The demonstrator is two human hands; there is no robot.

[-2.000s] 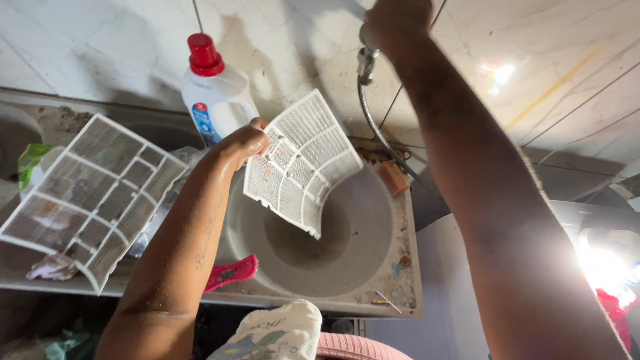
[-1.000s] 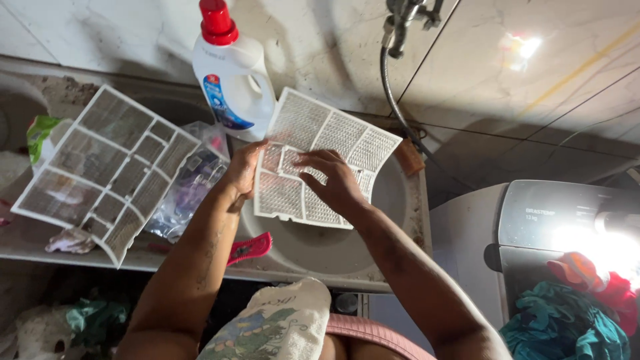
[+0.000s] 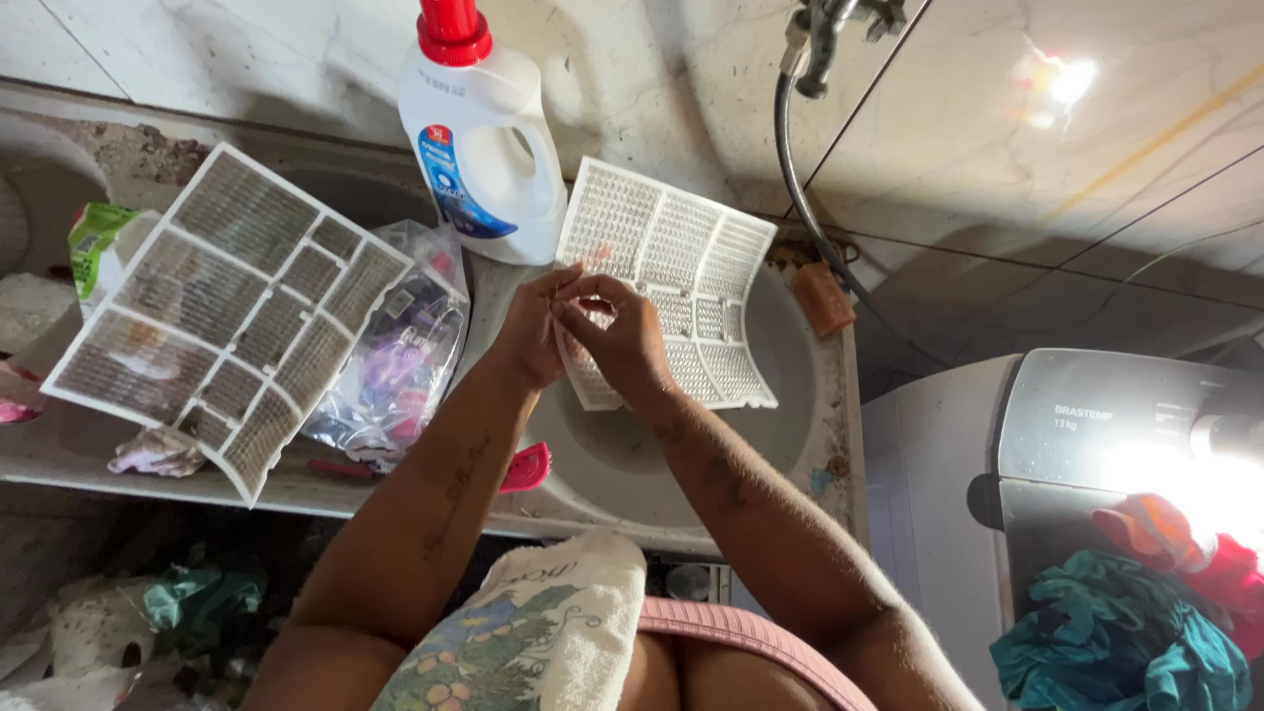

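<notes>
A white plastic mesh filter (image 3: 681,227) with a ribbed frame is tilted over the round basin (image 3: 790,434). My left hand (image 3: 538,321) grips its left edge. My right hand (image 3: 622,331) is in front of the mesh, its fingertips meeting those of the left hand at that edge; whether something small is between them cannot be told. A second, dirtier-looking mesh filter (image 3: 202,306) lies to the left across the sink unit. Behind my left hand stands a white detergent bottle (image 3: 479,138) with a red cap.
A clear plastic bag (image 3: 410,346) lies beside the second filter. A pink plastic brush or handle (image 3: 526,468) is on the basin's front rim, an orange-brown soap bar (image 3: 823,299) on its right corner. A tap with a hose (image 3: 790,148) hangs above. At right, a washing machine (image 3: 938,474) carries teal cloth (image 3: 1116,632).
My right hand has come down from the tap to the filter, then moved left across the mesh to my left hand. The view has shifted.
</notes>
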